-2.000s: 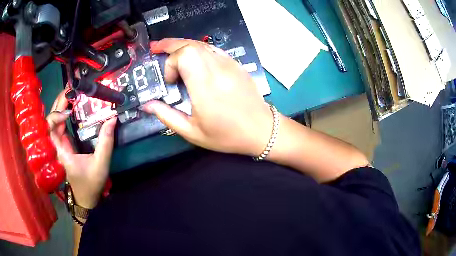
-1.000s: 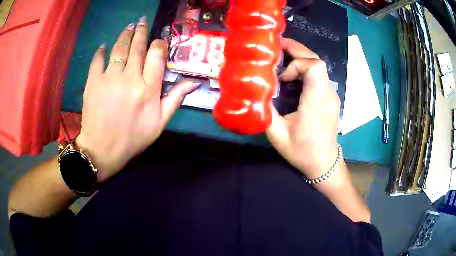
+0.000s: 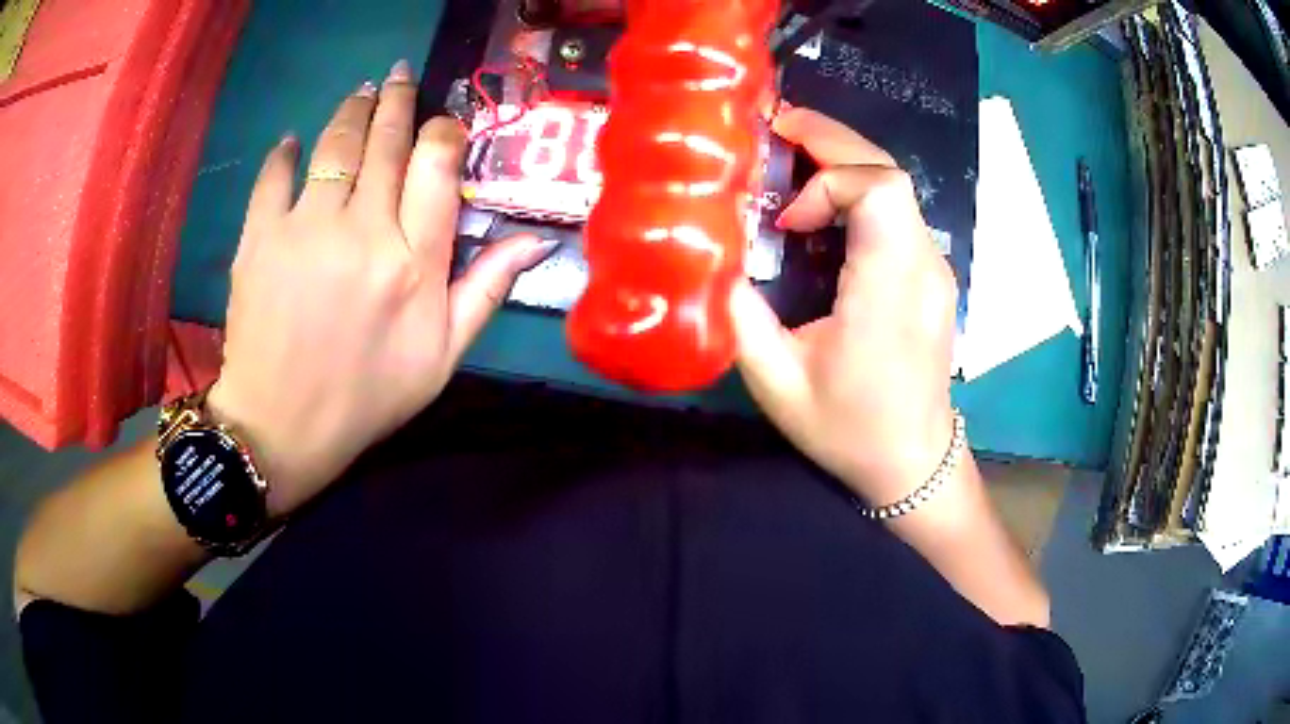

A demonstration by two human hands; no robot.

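The LED display module [image 3: 545, 146] glows with white digits under the clear plate on the black test fixture [image 3: 905, 156]. The red ribbed clamp handle [image 3: 665, 198] stands large in front of it and hides the module's right part. My left hand [image 3: 340, 255] lies at the fixture's left side, fingers apart, thumb tip near the module's lower left edge. My right hand [image 3: 863, 311] is at the right of the handle, fingers bent, index fingertip near the module's right end. Whether it touches or holds anything there is partly hidden by the handle.
A red bin [image 3: 113, 212] stands at the left. White paper [image 3: 1012, 255] and a pen [image 3: 1088, 283] lie right of the fixture on the green mat [image 3: 1047, 424]. A cardboard stack [image 3: 1167, 311] with pale strips [image 3: 1256, 198] is at the far right. A dark device shows at the top right.
Two seconds ago both hands were around the module with the handle off to the left. Since one second ago the handle has shifted slightly left in view; the hands have barely moved.
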